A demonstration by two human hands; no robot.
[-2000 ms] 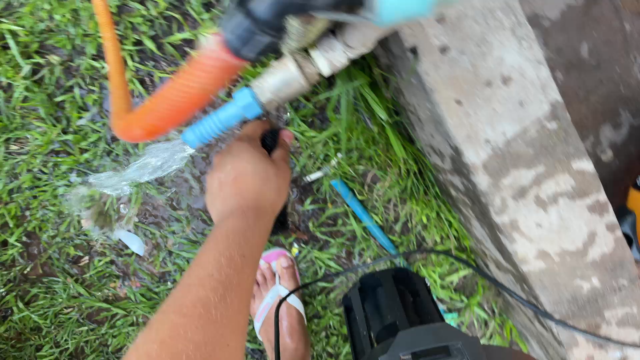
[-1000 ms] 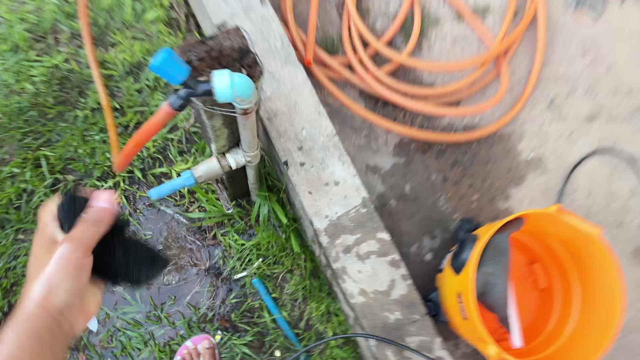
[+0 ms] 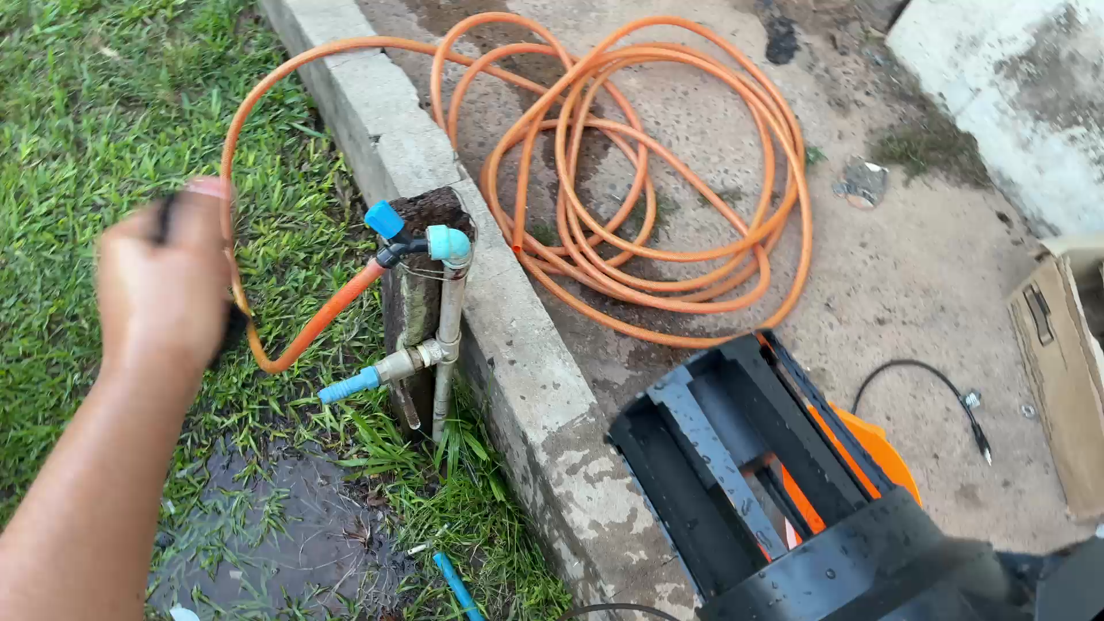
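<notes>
My left hand, blurred, is closed around a small black object over the grass; only parts of the object show past the fingers. To its right is a standpipe with a blue-handled tap and an orange hose fixed to it. Lower on the pipe, a blue hose connector points left with no water flowing from it. At the lower right, a black plastic housing with open slots and water drops fills the foreground. My right hand is not in view, so what it holds cannot be told.
A low concrete curb runs diagonally past the pipe. Coils of orange hose lie on the paving. An orange bucket is partly behind the black housing, near a black cable and a cardboard box. Muddy water lies in the grass.
Two seconds ago water ran from the blue connector beside my left hand; the flow has stopped. My left hand has moved left, away from the connector, with the black object. The view has shifted.
</notes>
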